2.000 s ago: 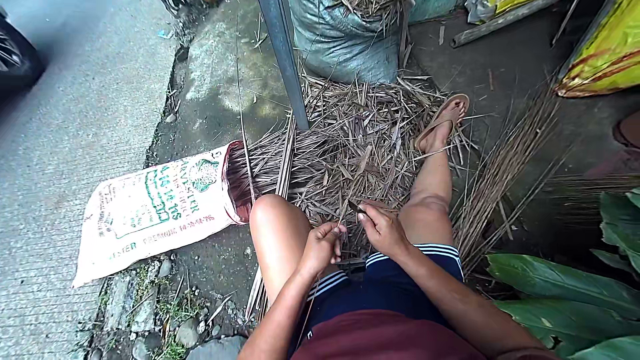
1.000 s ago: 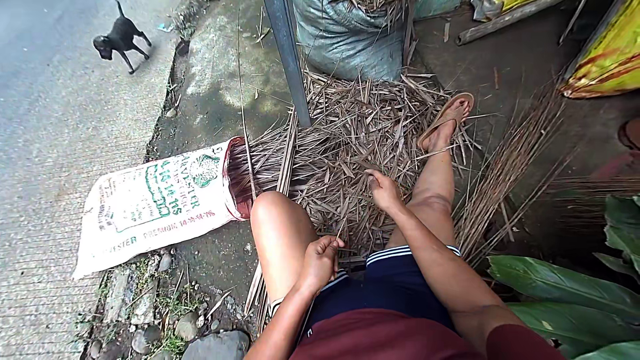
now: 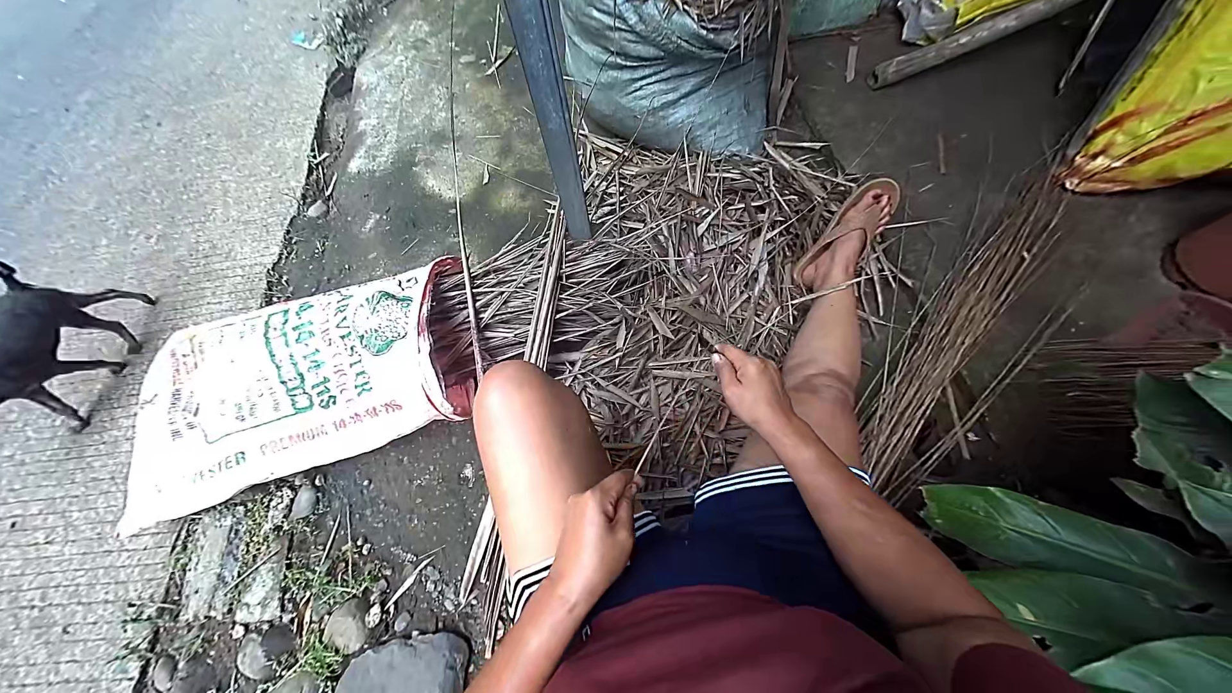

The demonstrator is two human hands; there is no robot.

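My left hand (image 3: 599,529) is closed near my lap, its fingers pinching the end of a thin dry leaf strip or midrib. Above my bent-out leg, my right hand (image 3: 754,385) has its fingers curled with the thumb and index finger together; what lies between them is too small to tell. Beneath both hands spreads a heap of dry leaf scraps (image 3: 693,260). A white printed sack (image 3: 289,395) lies on its side at the left, with thin dry sticks (image 3: 520,308) reaching into its mouth. Long dry leaf strips (image 3: 547,289) stand beside my knee.
A grey metal post (image 3: 551,115) rises beyond my knee, before a full bluish sack (image 3: 664,77). A bundle of thin midribs (image 3: 962,337) lies right of my leg, near broad green leaves (image 3: 1059,539). Stones (image 3: 409,664) line the road edge; a black dog (image 3: 48,332) is on the road.
My hands were close together two seconds ago and are now farther apart. The black dog, absent from the first frame, has moved nearer along the road at the left.
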